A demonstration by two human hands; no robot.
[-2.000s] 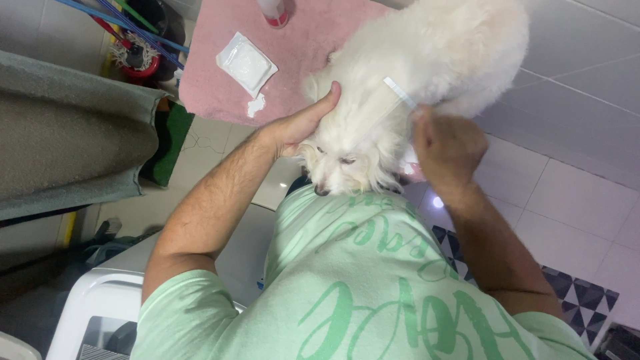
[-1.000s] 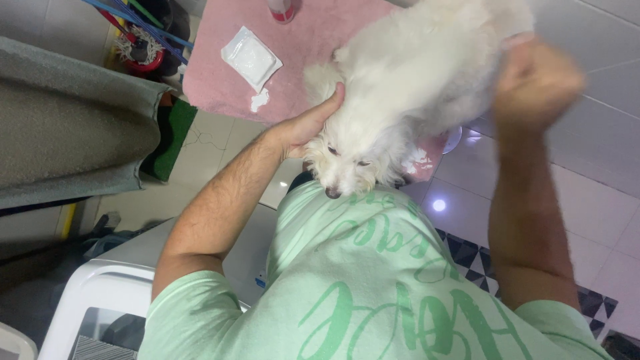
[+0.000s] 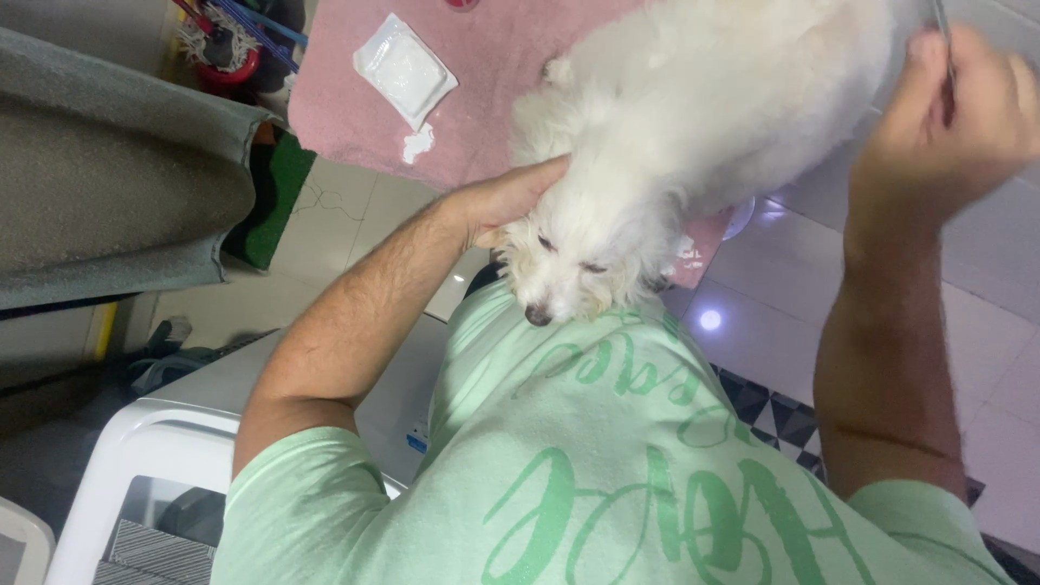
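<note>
A fluffy white dog [image 3: 650,122] is on a table covered with a pink towel [image 3: 333,106], its head against the front of my green shirt. My left hand [image 3: 512,199] rests on the side of the dog's head and neck, with part of the fingers hidden behind the fur. At the upper right, my raised right hand [image 3: 959,122] is closed around a thin metal tool [image 3: 942,24], probably a grooming comb; its far end is cut off by the frame. A white packet [image 3: 406,71] lies on the towel, beside a small white scrap [image 3: 418,144].
A red mop bucket [image 3: 231,71] with blue handles stands behind the table at the upper left. A grey cloth [image 3: 114,171] hangs at the left above a green mat [image 3: 280,195]. A white-framed appliance or stool [image 3: 106,479] is at the lower left.
My right hand has moved from the dog's neck toward the rear of its body and out to the right. My left hand stays at the dog's head. The view is shifted somewhat.
</note>
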